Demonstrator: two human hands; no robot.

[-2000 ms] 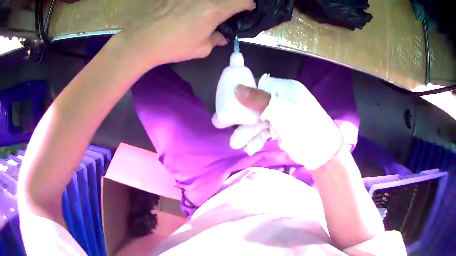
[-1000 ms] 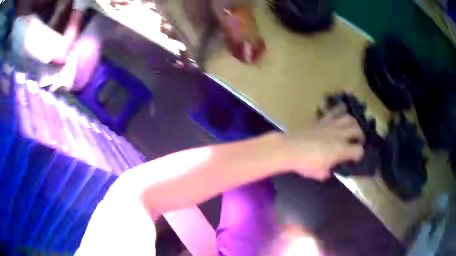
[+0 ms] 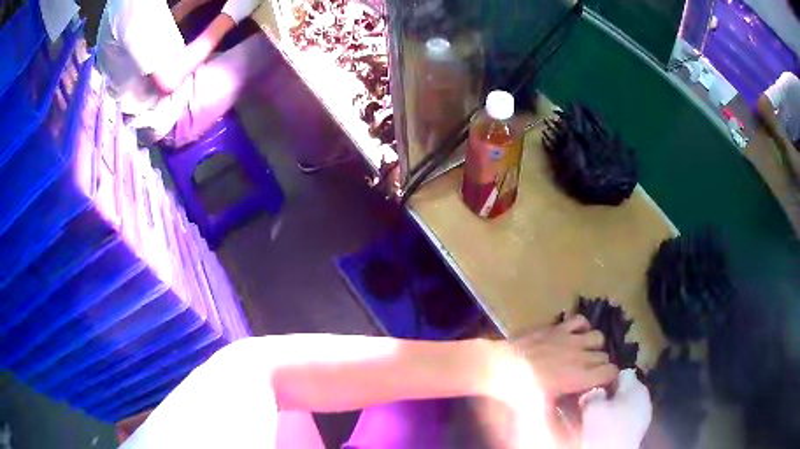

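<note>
A black cluster point(image 3: 607, 326) with ruffled, pointed edges lies on the tan bench top point(image 3: 561, 250) near its front edge. My left hand point(image 3: 566, 358), bare, grips its near side with bent fingers. My right hand point(image 3: 618, 414), in a white glove, is low at the right against the cluster's near end; it is blurred and overlaps my left fingertips. Whether it holds anything cannot be told. Two more black clusters lie farther back, one beside the drink bottle point(image 3: 590, 158) and one at the green belt's edge point(image 3: 690, 285).
A drink bottle point(image 3: 493, 162) stands by a clear divider panel point(image 3: 439, 83). A green belt point(image 3: 649, 131) runs behind the bench. Blue crates point(image 3: 105, 263) are stacked at left, near a blue-purple stool point(image 3: 219, 180) and a seated person point(image 3: 167, 66). A blue tray point(image 3: 395, 294) sits below the bench.
The view has turned left, bringing the drink bottle and divider into sight. My gloved right hand now shows at the cluster beside my left. The squeeze bottle seen earlier cannot be made out.
</note>
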